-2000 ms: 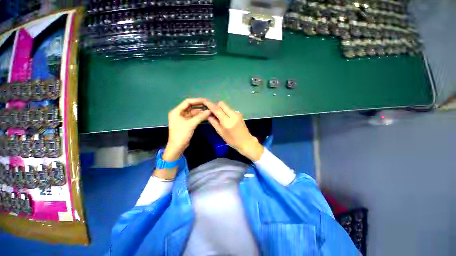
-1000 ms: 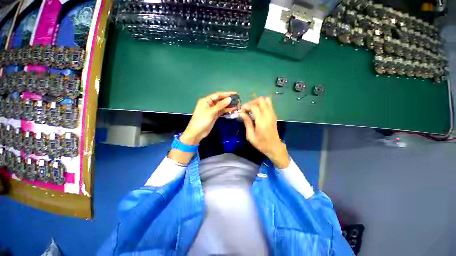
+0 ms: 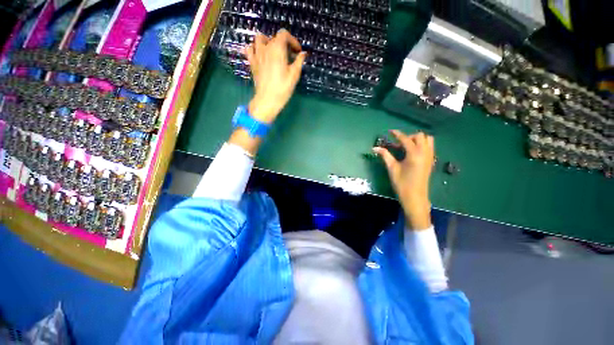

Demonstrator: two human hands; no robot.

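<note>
My left hand [image 3: 275, 74] is over the clear blister trays [image 3: 330, 50], which hold rows of dark parts. Its fingers are curled with the thumb apart; whether they touch or hold a part cannot be told. My right hand [image 3: 414, 165] is low over the green mat, with a small dark round part [image 3: 386, 143] between thumb and forefinger. Another small dark part [image 3: 450, 168] lies on the mat just right of this hand. The hand hides the mat between them. A small whitish strip [image 3: 350, 184] lies at the bench's front edge.
A cardboard sheet [image 3: 151, 168] with rows of circuit boards is at the left. A white box [image 3: 411, 71] with a dark mechanism, likely a screw feeder, stands behind my right hand. Dense rows of grey-gold assemblies [image 3: 565, 121] are at the rear right. A cable runs below the right bench edge.
My hands have parted. The left has reached up to the blister trays; the right has moved right with the dark part to the small row on the mat. The view has shifted and tilted.
</note>
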